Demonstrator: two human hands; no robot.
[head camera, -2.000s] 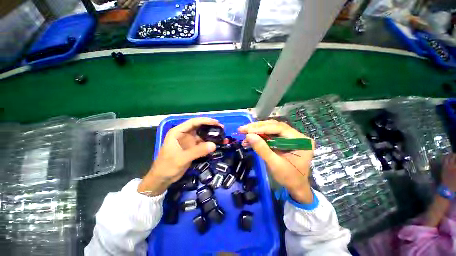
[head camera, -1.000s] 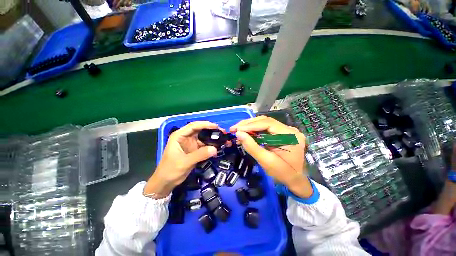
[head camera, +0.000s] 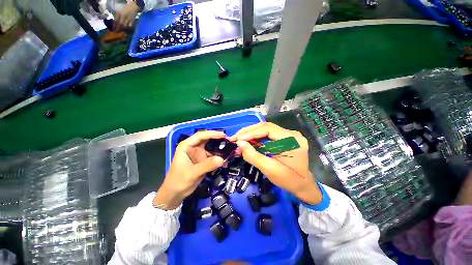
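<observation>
My left hand (head camera: 187, 164) holds a black housing (head camera: 216, 147) between thumb and fingers above the blue tray (head camera: 243, 250). My right hand (head camera: 279, 161) holds a green circuit board (head camera: 281, 145) that lies across its fingers, with thin red and dark wires. The right fingertips pinch at the housing's right edge, where the wires run; the exact contact is hidden by the fingers. Many loose black housings (head camera: 223, 207) lie in the tray below. A bright blue band (head camera: 322, 200) is on my right wrist.
A blister tray of boards (head camera: 370, 155) lies right; ribbed clear trays (head camera: 59, 202) and a clear box (head camera: 114, 168) lie left. A grey post (head camera: 290, 57) stands before the green conveyor (head camera: 150, 96), which carries small parts (head camera: 214, 97). A pink sleeve (head camera: 455, 233) shows at right; hands work beyond the belt.
The right fingertips and board have moved left, closer to the housing. The parts on the belt have moved left. The view has shifted slightly.
</observation>
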